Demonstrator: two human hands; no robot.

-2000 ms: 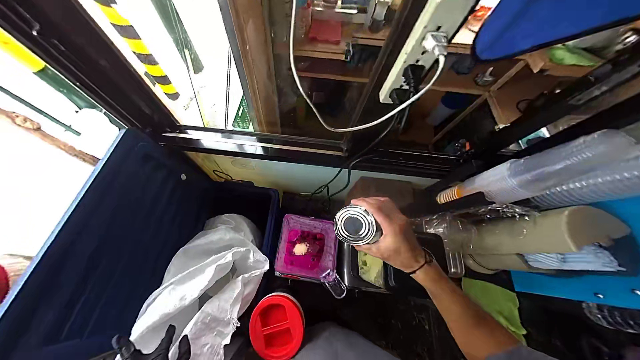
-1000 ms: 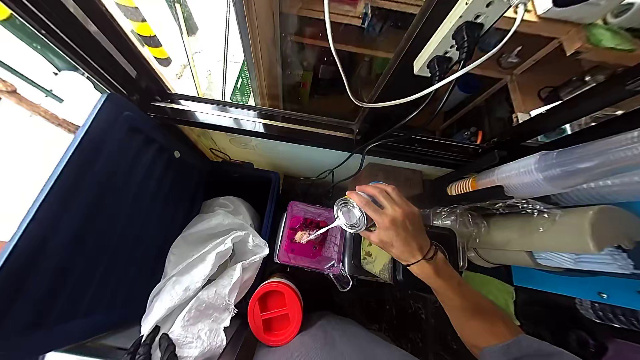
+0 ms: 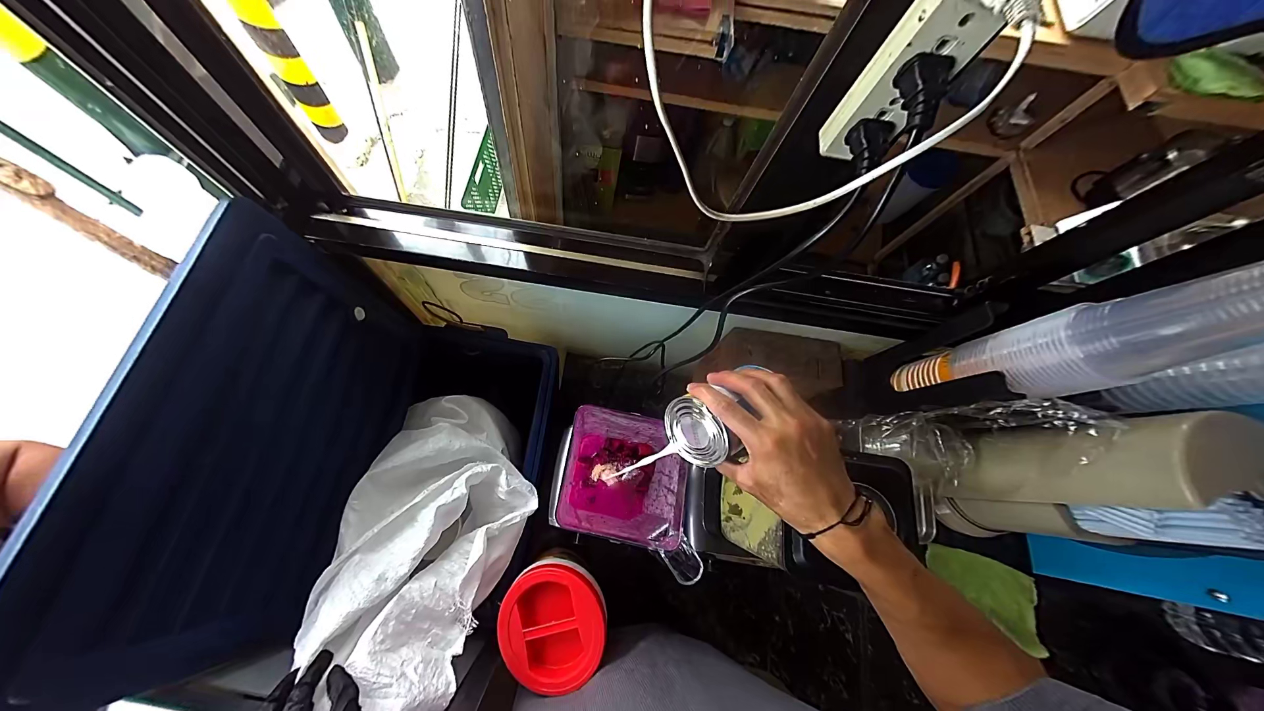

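My right hand [image 3: 790, 454], bare with a dark cord bracelet, grips a metal can [image 3: 697, 431] tipped to the left. A thin white stream of liquid runs from the can into a clear blender jar [image 3: 632, 494], whose inside is stained bright pink and holds dark pink pieces and a pale lump. The jar's handle points toward me. My left hand [image 3: 314, 686], in a black glove, shows only its fingertips at the bottom edge, against a white woven sack [image 3: 415, 553]. Whether it grips the sack is unclear.
Left stands a dark blue cooler with its lid [image 3: 227, 444] raised. A red-lidded container [image 3: 551, 627] is near my lap. Right are a second container with yellowish contents [image 3: 750, 518], stacked plastic cups [image 3: 1106, 336] and a green cloth [image 3: 987, 592]. Cables hang from a power strip [image 3: 908, 79].
The can, held over the jar's right side two seconds ago, has tipped toward the jar, and white liquid now pours from it. The left fingertips remain by the sack.
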